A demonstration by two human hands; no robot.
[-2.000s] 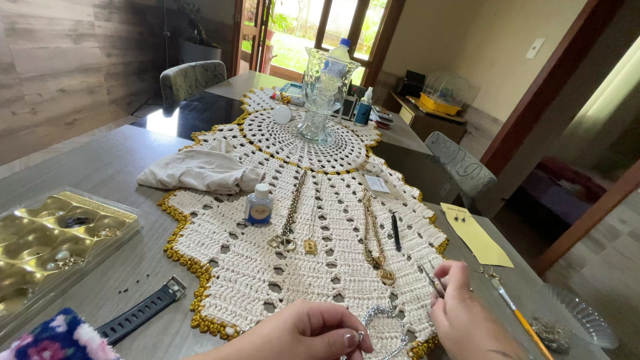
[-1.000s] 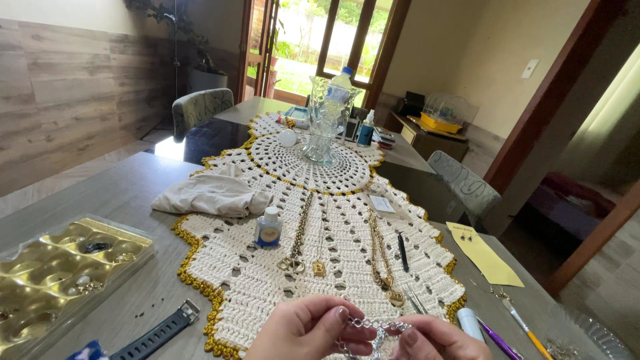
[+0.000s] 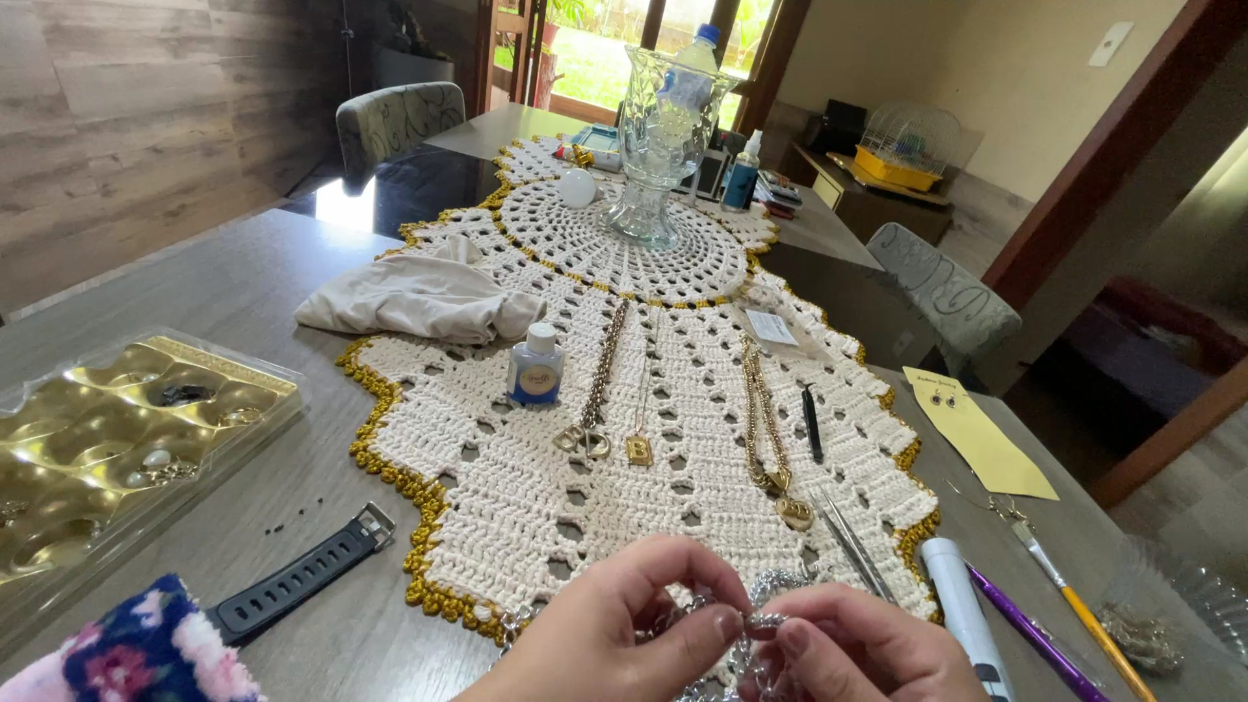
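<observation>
My left hand (image 3: 634,624) and my right hand (image 3: 858,639) meet at the bottom centre, thumbs and forefingers pinching a silver-coloured chain (image 3: 765,619). More of the chain hangs between and below them. Metal tweezers (image 3: 854,546) lie just beyond my right hand on the crocheted runner (image 3: 507,507). Farther up the runner are a gold-coloured necklace with a round pendant (image 3: 795,512), a fine necklace with a square pendant (image 3: 639,449), a thicker chain (image 3: 604,370) and a slim black tool (image 3: 812,424). A small bottle with a white cap (image 3: 535,366) stands left of the chains.
Left are a gold plastic tray (image 3: 185,390) of jewellery, a black watch strap (image 3: 302,575) and a crumpled cloth (image 3: 419,292). At right lie a white pen-like tool (image 3: 965,614), a purple stick (image 3: 1033,634), a paintbrush (image 3: 1082,609) and a yellow card (image 3: 985,434). A glass vase (image 3: 663,146) stands behind.
My right hand, near the tweezers two seconds ago, has come over to the chain beside my left hand. Both hands now hold the chain, and the tweezers lie on the runner.
</observation>
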